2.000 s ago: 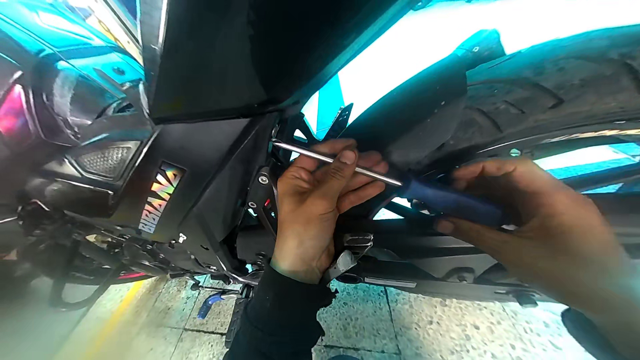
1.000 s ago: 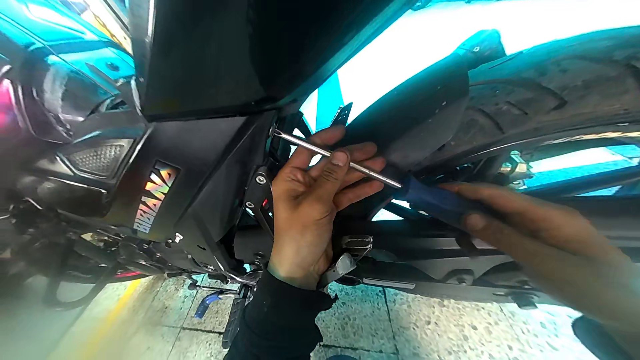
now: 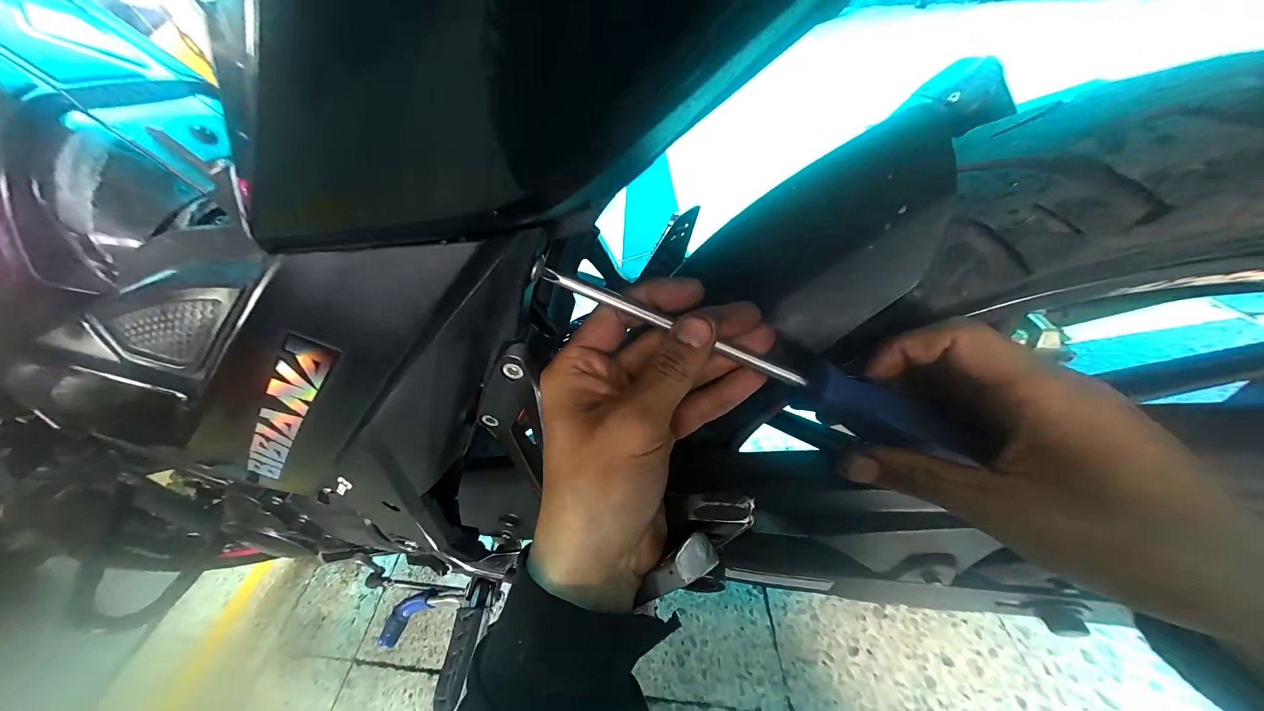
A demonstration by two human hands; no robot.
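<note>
My left hand (image 3: 632, 395) pinches the metal shaft of a screwdriver (image 3: 732, 354) between thumb and fingers. Around its blue handle (image 3: 889, 410) is my right hand (image 3: 1027, 444), slightly blurred. The tip of the shaft meets a fastener (image 3: 538, 269) at the rear edge of a motorcycle's black side fairing (image 3: 395, 336); the exact fit of tip and head cannot be told. My left wrist, in a dark sleeve, passes in front of the frame near the footpeg (image 3: 691, 563).
Above the fairing hangs a large black body panel (image 3: 395, 118). A rear tyre (image 3: 1116, 178) and a black mudguard (image 3: 839, 227) lie to the right, the swingarm (image 3: 889, 553) below them. A blue-ended lever (image 3: 405, 617) juts out over the tiled floor (image 3: 869, 652).
My right hand has shifted and turned its grip on the screwdriver handle. My left hand stays on the shaft, and the tip remains at the fairing's edge.
</note>
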